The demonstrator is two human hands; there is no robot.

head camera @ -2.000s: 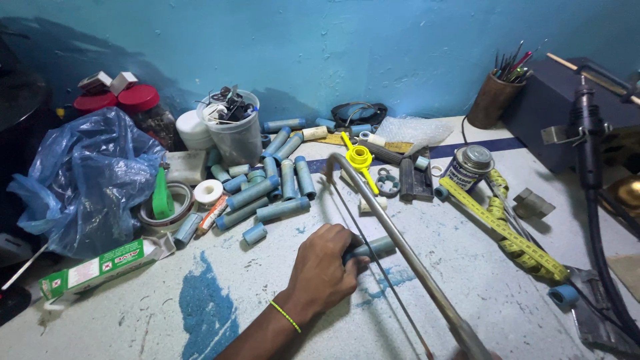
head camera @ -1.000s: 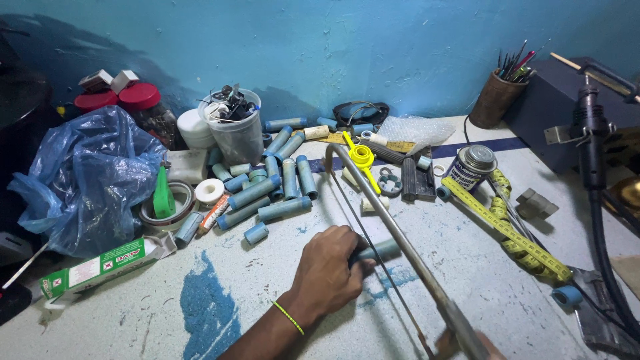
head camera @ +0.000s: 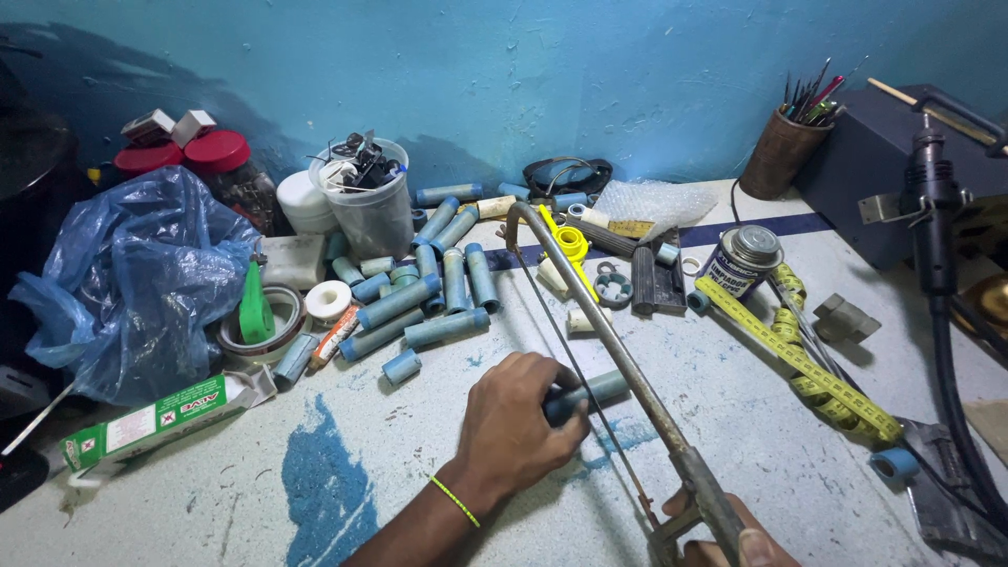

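My left hand (head camera: 516, 429), with a yellow-green beaded bracelet at the wrist, grips a short blue-grey plastic pipe (head camera: 605, 387) lying on the worktop. My right hand (head camera: 728, 535), partly cut off by the lower edge, holds the handle of a metal-framed hacksaw (head camera: 622, 339). Its thin blade crosses the pipe just right of my left fingers; how deep it sits in the pipe cannot be seen. Beyond my left hand lies a heap of cut pipe pieces (head camera: 449, 327). Blue sawdust (head camera: 323, 480) is piled left of my forearm.
A yellow tape measure (head camera: 795, 358) and a can of PVC cleaner (head camera: 740, 264) lie to the right, near a dark flexible cable (head camera: 945, 378). On the left are a blue plastic bag (head camera: 146, 276), a green-white box (head camera: 150, 421) and tape rolls. A plastic tub (head camera: 366, 209) stands near the wall.
The hacksaw frame has shifted slightly along its length across the pipe, and more of my right hand shows. My left hand stays on the pipe.
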